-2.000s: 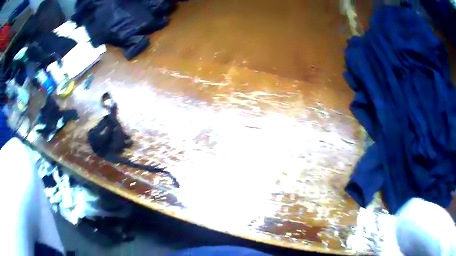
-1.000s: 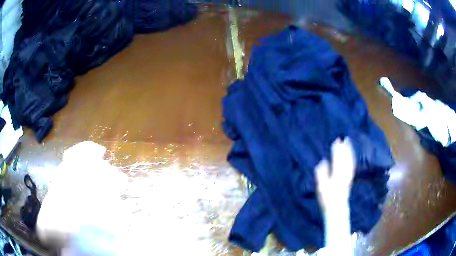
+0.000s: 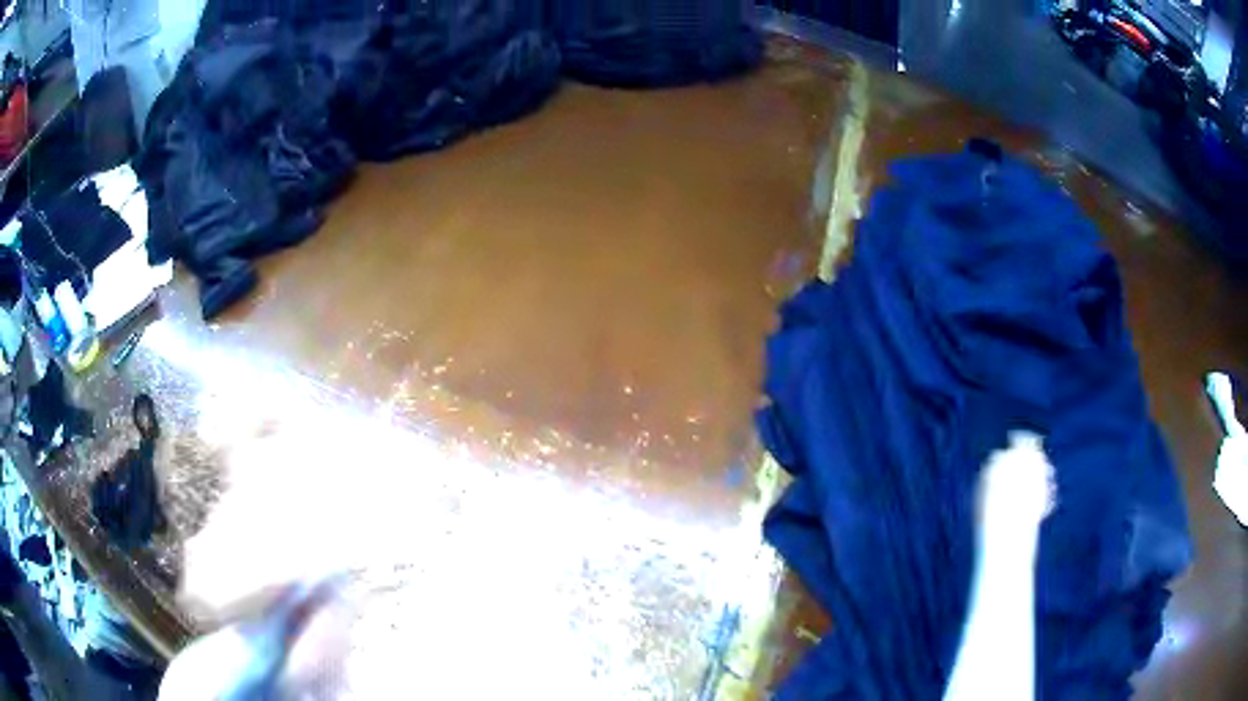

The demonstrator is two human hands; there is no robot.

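Observation:
A navy garment [image 3: 944, 411], matt and rumpled, lies lengthwise on the right of the brown table, with a small dark tab at its far end. My right hand [image 3: 1020, 479] is on the middle of the garment, overexposed and blurred; its fingers look bunched together, but whether they pinch cloth cannot be told. At lower left, a pale blurred shape, apparently my left sleeve or forearm, enters above the table's near part. My left hand cannot be made out against the white glare.
Shiny dark garments [image 3: 274, 137] lie heaped along the far left edge. A black strap bundle [image 3: 127, 486] and a yellow tape roll [image 3: 84, 351] lie at left. A yellowish taped seam [image 3: 846, 171] crosses the table [image 3: 548, 288]. A white cloth piece [image 3: 1232, 473] is at far right.
The view has swung right to the garment, then partly back left. My right hand has come onto the garment; its fingers were spread and now look closer together. My left arm shows lower down.

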